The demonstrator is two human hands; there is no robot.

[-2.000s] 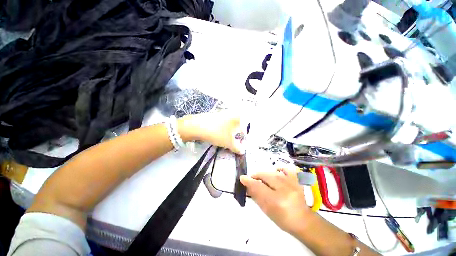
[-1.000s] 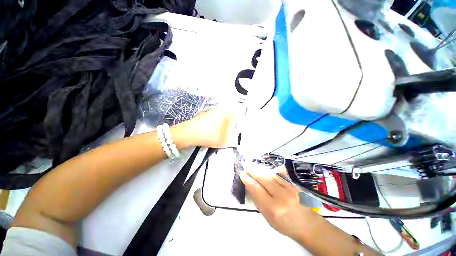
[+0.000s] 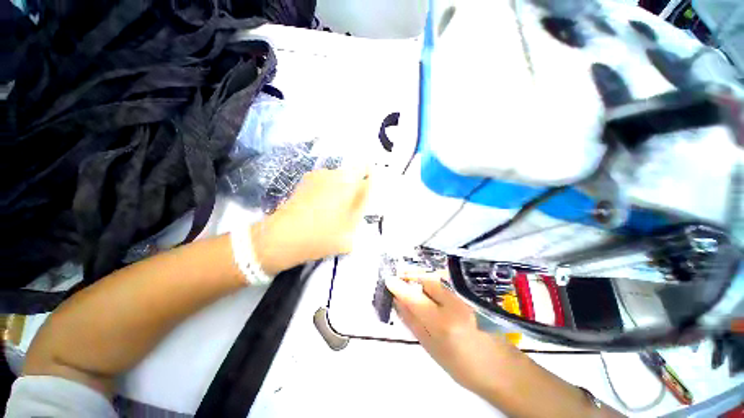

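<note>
A black strap (image 3: pixel 263 343) runs from under my left wrist down to the table's front edge. My left hand (image 3: pixel 314 216) is left of the needle area, fingers curled; a small silver piece shows at its fingertips, and I cannot tell if it is gripped. My right hand (image 3: pixel 432 306) is just in front of the presser foot area (image 3: pixel 400 263), its fingertips on a short black strap end (image 3: pixel 382 300). The needle is hidden or too small to tell. The white sewing machine head (image 3: pixel 506 106) with a blue stripe stands above and right of my hands.
A large heap of black straps (image 3: pixel 122 122) lies at left. A clear bag of small metal pieces (image 3: pixel 273 171) is beside my left hand. At right are the red scissors handle (image 3: pixel 540 300), a black phone (image 3: pixel 593 304) with white cable, and a slim orange-green tool (image 3: pixel 670 380).
My left hand has moved left, away from the needle area, towards the bag of metal pieces. My right hand stays at the strap end. The view has shifted slightly.
</note>
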